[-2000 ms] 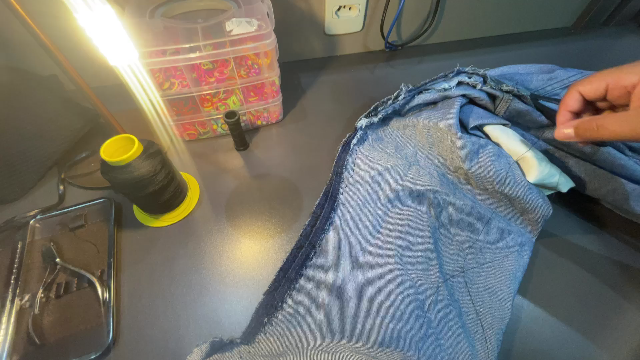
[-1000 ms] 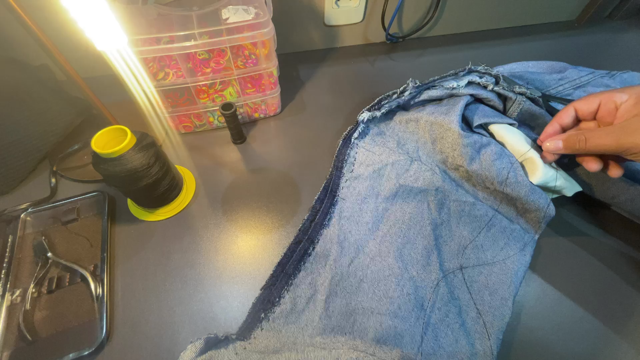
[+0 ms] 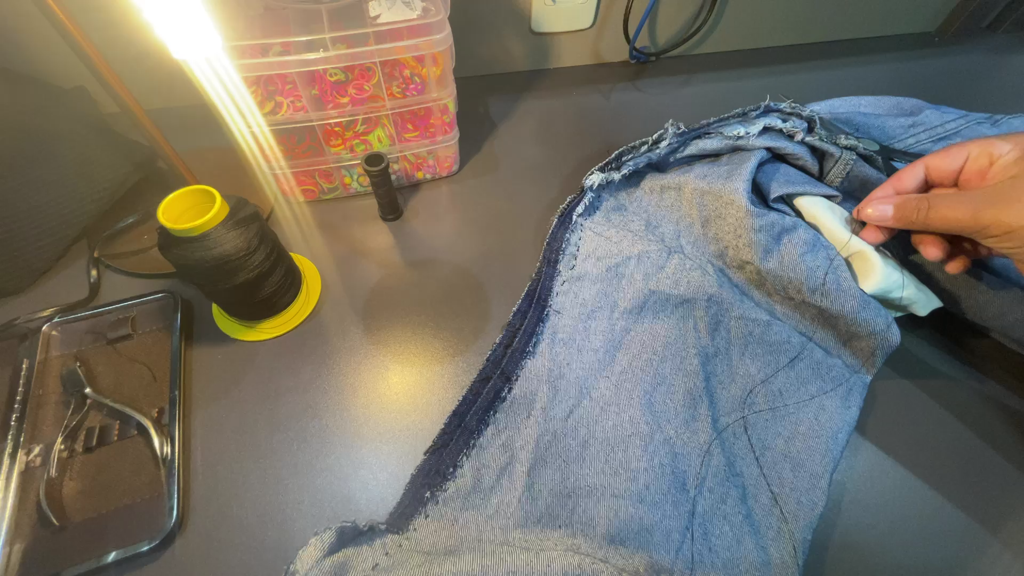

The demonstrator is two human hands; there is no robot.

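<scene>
Blue denim fabric (image 3: pixel 656 360), apparently a garment with frayed edges and a dark seam strip (image 3: pixel 496 376), lies across the table. My right hand (image 3: pixel 952 200) is at the right, thumb and forefinger pinched together just above a pale cloth piece (image 3: pixel 856 256) that shows among the denim folds. Something thin and dark, which looks like thread, is at the fingertips; whether a needle is there cannot be told. Loose dark thread (image 3: pixel 748 416) trails in loops over the denim. My left hand is out of view.
A cone of black thread (image 3: pixel 232 260) on a yellow spool stands at the left, behind a clear-lidded case (image 3: pixel 178 400) with metal nippers (image 3: pixel 120 408). A small black cylinder (image 3: pixel 384 188) stands before a stacked clear box (image 3: pixel 352 104) of colourful bands. Bright light glares at upper left.
My right hand has come down and slightly left over the pale cloth since two seconds ago, its fingertips now nearer to it. The denim lies much as before.
</scene>
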